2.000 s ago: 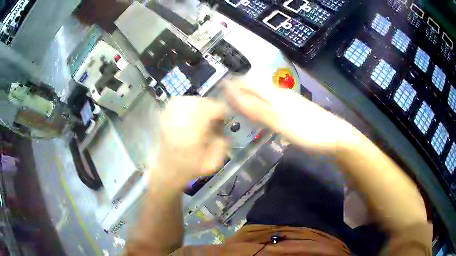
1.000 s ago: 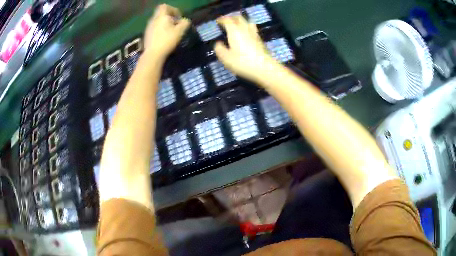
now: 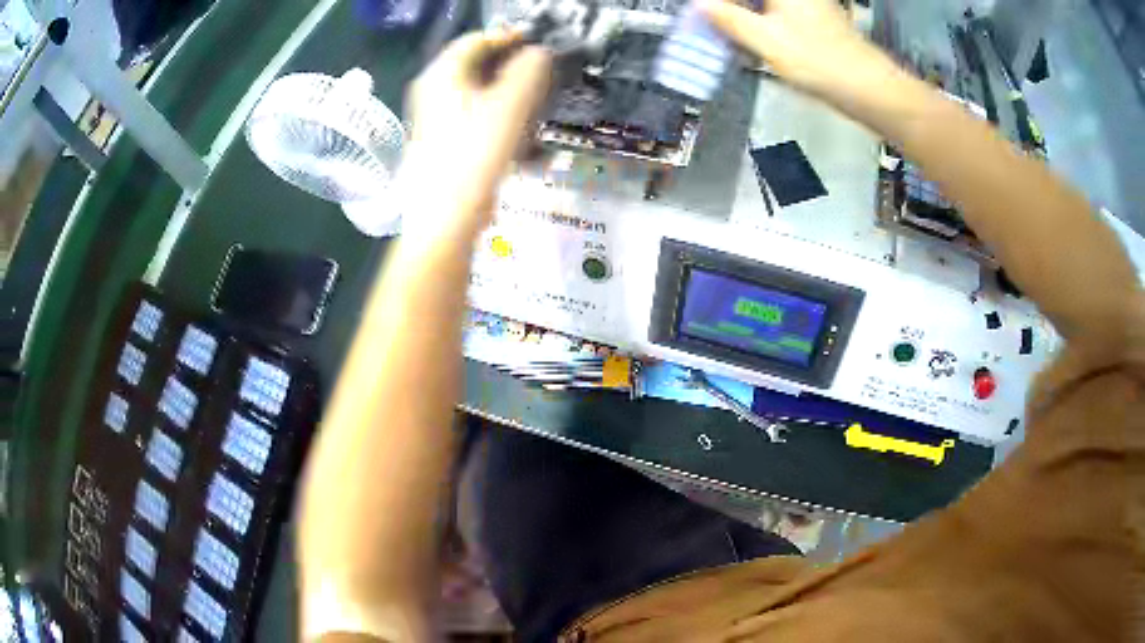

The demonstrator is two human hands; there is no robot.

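My right hand (image 3: 804,40) is at the top, its fingertips on a pale white-blue keypad part (image 3: 691,57) held tilted over the machine's fixture area. My left hand (image 3: 483,94) is blurred, with curled fingers, at the left side of the metal and black fixture (image 3: 618,94); whether it holds anything cannot be told. The right press machine (image 3: 546,270) has a white panel with a blue-lit control screen (image 3: 756,314). The upper part of the fixture is blurred and cut by the top edge.
A blister tray (image 3: 295,421) with pale keypad parts is at lower left. A black smartphone (image 3: 274,289) and white fan (image 3: 329,141) stand between tray and machine. Another fixture (image 3: 923,201) is beside my right forearm. A yellow-handled tool (image 3: 899,443) and metal tools (image 3: 741,405) lie below the panel.
The view has turned from the blister trays to the right machine. Both hands have left the tray and are now at the fixture; a keypad part now shows in my right hand.
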